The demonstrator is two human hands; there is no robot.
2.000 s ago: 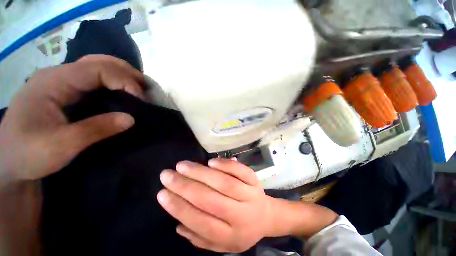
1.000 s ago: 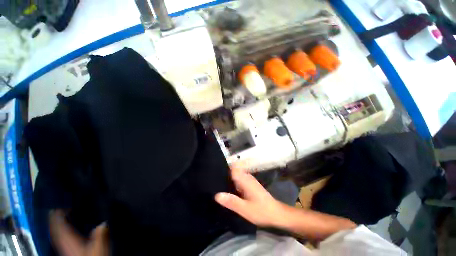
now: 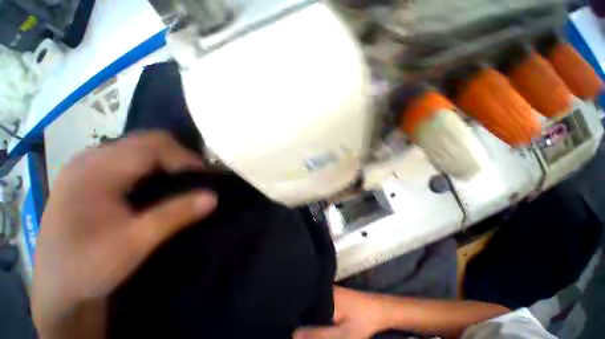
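A black knit fabric (image 3: pixel 232 265) lies over the machine bed and hangs toward my lap. The overlock machine's off-white head (image 3: pixel 285 99) stands above its far edge, and the presser foot area is mostly hidden. My left hand (image 3: pixel 113 218), blurred, holds the fabric left of the head, with fabric between thumb and fingers. My right hand (image 3: pixel 348 318) is at the bottom edge, partly cut off. Its thumb lies on the fabric and its fingers are hidden behind the fabric's right edge.
Orange tension knobs (image 3: pixel 501 106) and one cream knob (image 3: pixel 451 142) stand right of the head. An accessory tray (image 3: pixel 570 142) is at the bed's right end. A dark fabric heap (image 3: pixel 537 248) lies at lower right. A blue table edge (image 3: pixel 99 86) runs at upper left.
My left hand has moved up from the bottom left onto the fabric beside the head. My right hand has moved down, partly behind the fabric. The view is closer to the machine.
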